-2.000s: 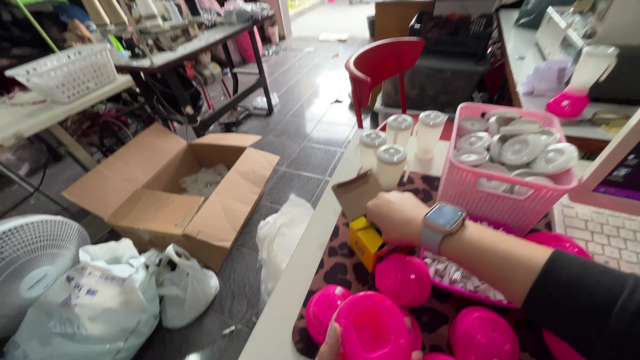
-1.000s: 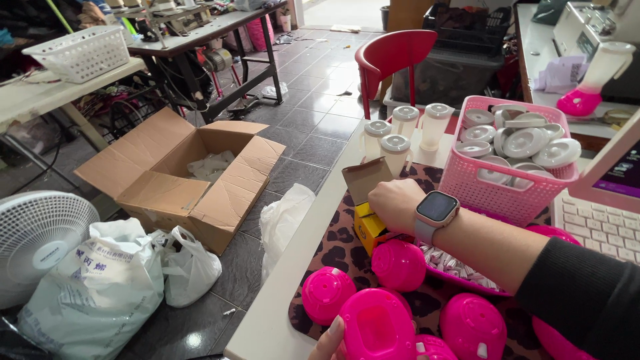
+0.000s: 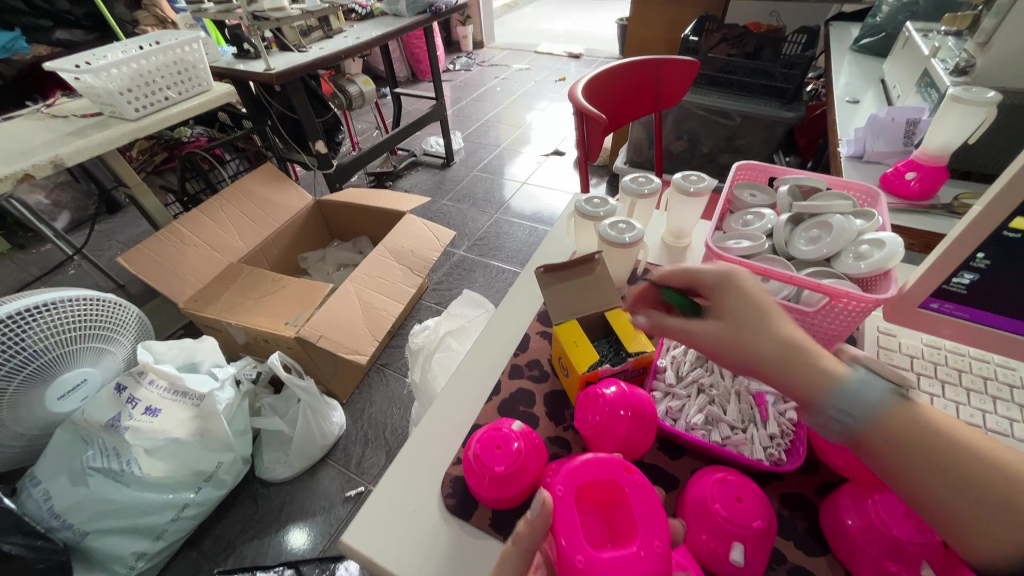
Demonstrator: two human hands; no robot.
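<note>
My left hand (image 3: 531,534) holds a pink plastic blender base (image 3: 608,512) by its sides at the bottom, its recessed face turned up. Above the pink basket of white plastic pieces, my right hand (image 3: 720,308) grips a green-handled tool (image 3: 680,301), probably a screwdriver; its tip is hard to make out. The open yellow cardboard box (image 3: 573,352) of small dark screws stands just left of that hand. More pink bases (image 3: 506,462) lie around on the leopard-print mat (image 3: 512,384). Small white plastic pieces (image 3: 720,400) fill the pink basket (image 3: 788,462).
Translucent lidded cups (image 3: 690,210) stand behind the box. A pink basket (image 3: 740,200) holds grey lids, left of a white keyboard (image 3: 944,376). A red chair (image 3: 632,88) is behind the table. On the floor are a cardboard box (image 3: 360,320), bags (image 3: 144,456) and a fan (image 3: 64,360).
My right hand has lifted out of the yellow box and moved right, and the green-handled tool now shows in it. My left hand still holds the pink base.
</note>
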